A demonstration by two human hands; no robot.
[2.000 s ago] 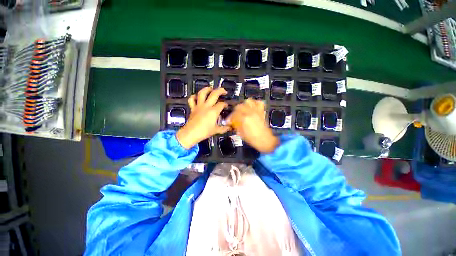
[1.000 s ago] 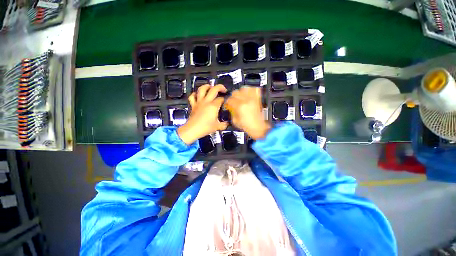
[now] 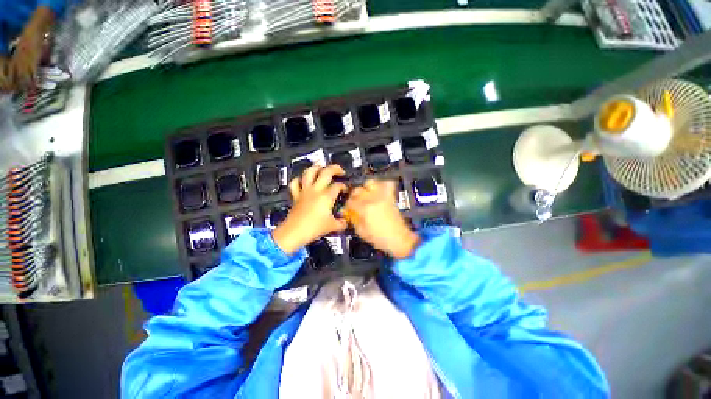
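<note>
A black foam tray (image 3: pixel 249 207) lies slightly tilted on the green bench. Its pockets hold glossy black square display modules (image 3: pixel 263 138) with white label tabs beside them. My left hand (image 3: pixel 316 204) is over the tray's middle, fingers bent at a module in the third row that is mostly hidden. My right hand (image 3: pixel 376 215) is right beside it, blurred, closed around a small yellow-orange tool (image 3: pixel 348 214) that shows at its fingertips. A crumpled white tag (image 3: pixel 419 93) is on the tray's upper right corner.
A fan (image 3: pixel 655 140) with a white round base (image 3: pixel 545 158) stands at the right. A small clear jar (image 3: pixel 543 204) is by it. Cable assemblies (image 3: pixel 22 234) lie left and along the far side. Another person's hand (image 3: pixel 28 56) shows upper left. A white scrap (image 3: pixel 490 91) lies beyond the tray.
The view has turned and shifted, so the tray appears lower left and tilted, and the fan nearer. Another person's hand has come into view. My hands remain together over the tray's middle.
</note>
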